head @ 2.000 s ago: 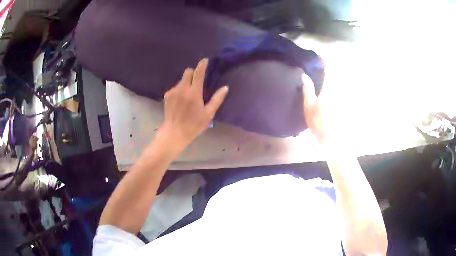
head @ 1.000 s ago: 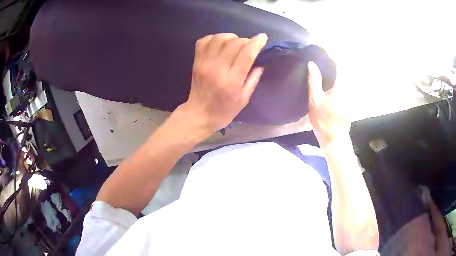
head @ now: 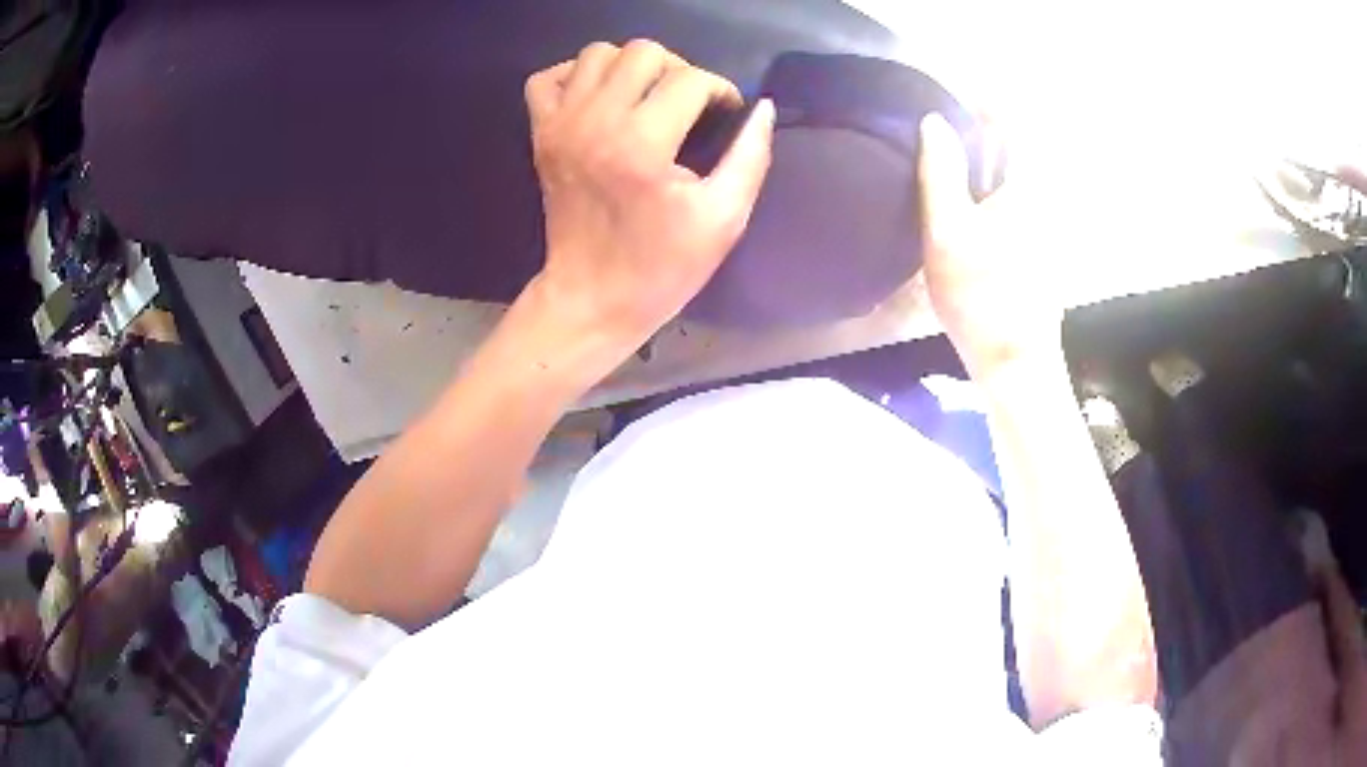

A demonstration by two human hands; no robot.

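A dark purple-navy fabric strip [head: 849,87] lies curved along the rounded end of the dark purple-grey padded board [head: 330,135]. My left hand [head: 637,173] is on the board at the strip's left end, fingers curled and thumb pointing up, pinching that end. My right hand [head: 967,225] holds the strip's right end at the board's tip, thumb on top, fingers lost in glare. Between my hands the strip arches away from me, with bare board inside the curve.
The off-white tabletop [head: 405,348] shows under the board, with dark specks and its edge close to my white top. Strong glare covers the right side. Pale tangled cord [head: 1319,198] lies at the far right. Cluttered items stand at the left.
The strip now lies as a smoother, wider arch. My left hand has moved left over the board since the last frame, and its fingers have curled. My right hand stays at the board's tip.
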